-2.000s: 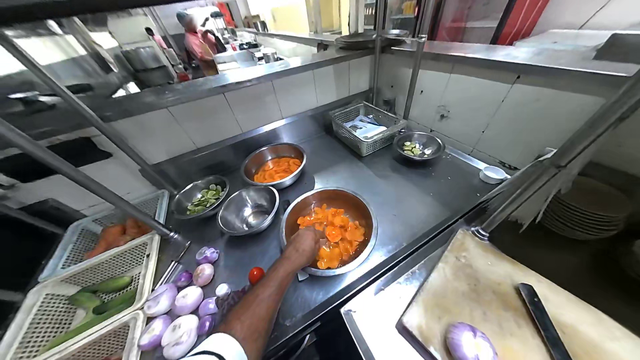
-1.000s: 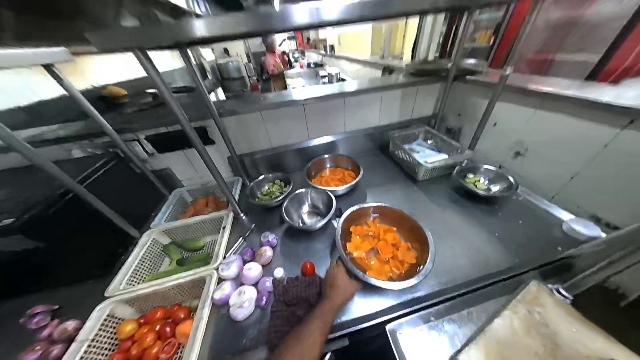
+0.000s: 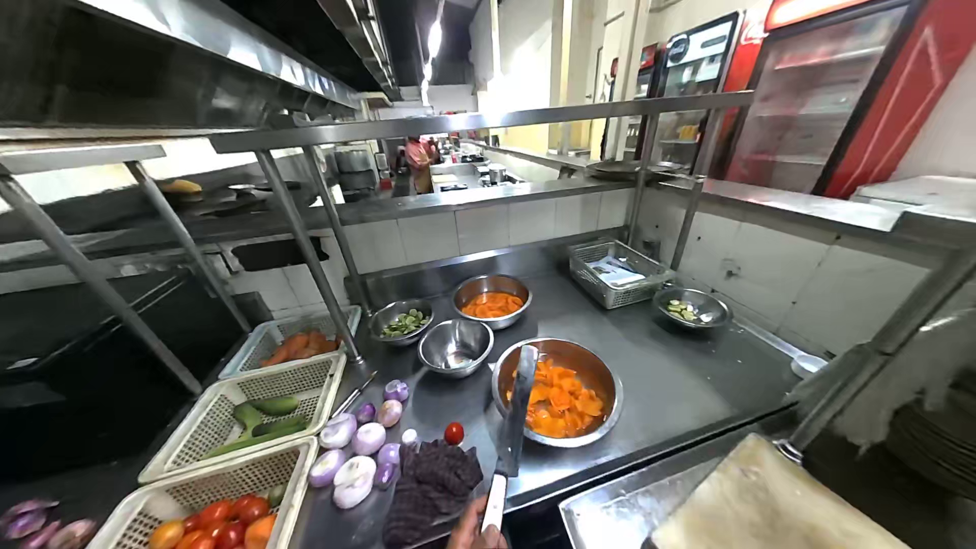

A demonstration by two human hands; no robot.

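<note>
My right hand [image 3: 479, 524], only partly visible at the bottom edge, is closed around the white handle of a knife [image 3: 518, 404]. The blade points up, in front of the left side of a steel bowl [image 3: 616, 396] of sliced carrots [image 3: 564, 400]. Left of the knife lie a crumpled dark cloth [image 3: 435, 484] and a small red tomato [image 3: 454, 434]. Peeled onions [image 3: 354, 480] are grouped beyond the cloth. An empty steel bowl [image 3: 456, 347], one with orange slices [image 3: 492, 305] and one with green slices [image 3: 406, 323] stand farther back. My left hand is out of view.
Perforated baskets hold tomatoes [image 3: 229, 522], cucumbers [image 3: 267, 419] and orange vegetables [image 3: 301, 347] at left. A wire-like basket [image 3: 618, 274] and small bowl [image 3: 692, 307] stand back right. A cutting board [image 3: 770, 503] is at lower right; rack posts [image 3: 305, 244] rise at left.
A hand seen in the carrot bowl, then beside its rim, is gone from there. A knife is now held up in front of the bowl. The view has tilted upward.
</note>
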